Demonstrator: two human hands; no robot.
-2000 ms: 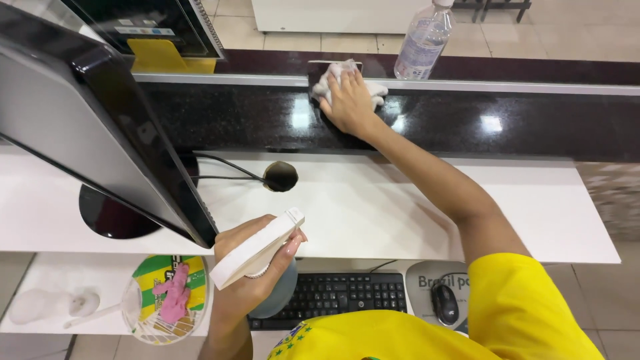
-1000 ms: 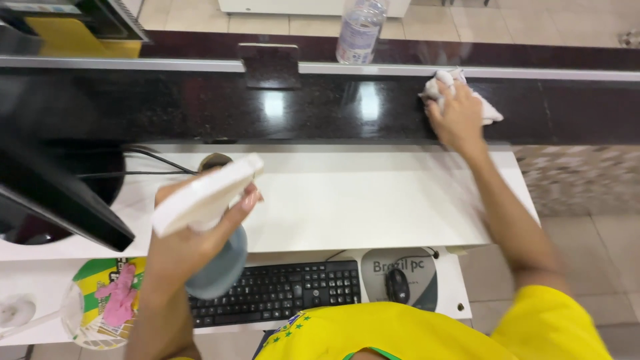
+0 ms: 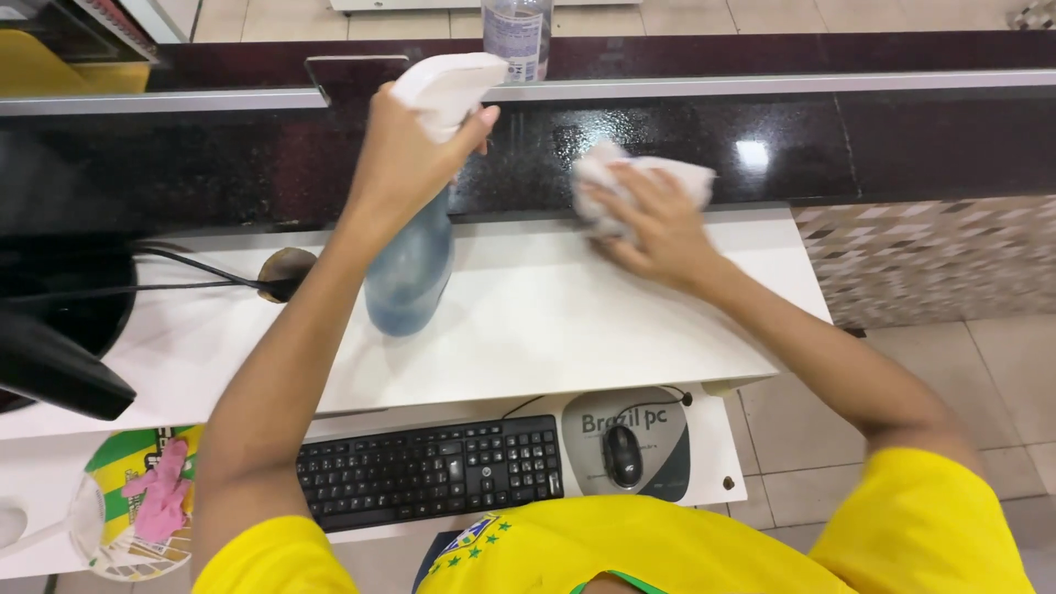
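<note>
My left hand [image 3: 412, 161] grips the neck of a spray bottle [image 3: 410, 272] with a bluish body and a white trigger head, which points right toward the black stone ledge [image 3: 528, 132]. Below it lies the white desk. My right hand [image 3: 660, 223] presses a white cloth [image 3: 689, 177] on the ledge's front edge; hand and cloth are blurred. Wet droplets glisten on the stone just above the cloth. Behind the ledge's metal strip stands a clear plastic bottle [image 3: 517, 41] with a label.
A black monitor [image 3: 58, 363] and cables [image 3: 190, 272] through a desk hole are at the left. On the lower shelf are a keyboard [image 3: 429, 466], a mouse [image 3: 623, 455] on a mouse pad [image 3: 577, 462], and a pink object [image 3: 161, 495] on a round fan. A mosaic wall [image 3: 891, 264] stands at the right.
My left hand has raised the spray bottle from beside the keyboard to over the ledge. My right hand first moved right along the ledge with the cloth, then back left to its front edge.
</note>
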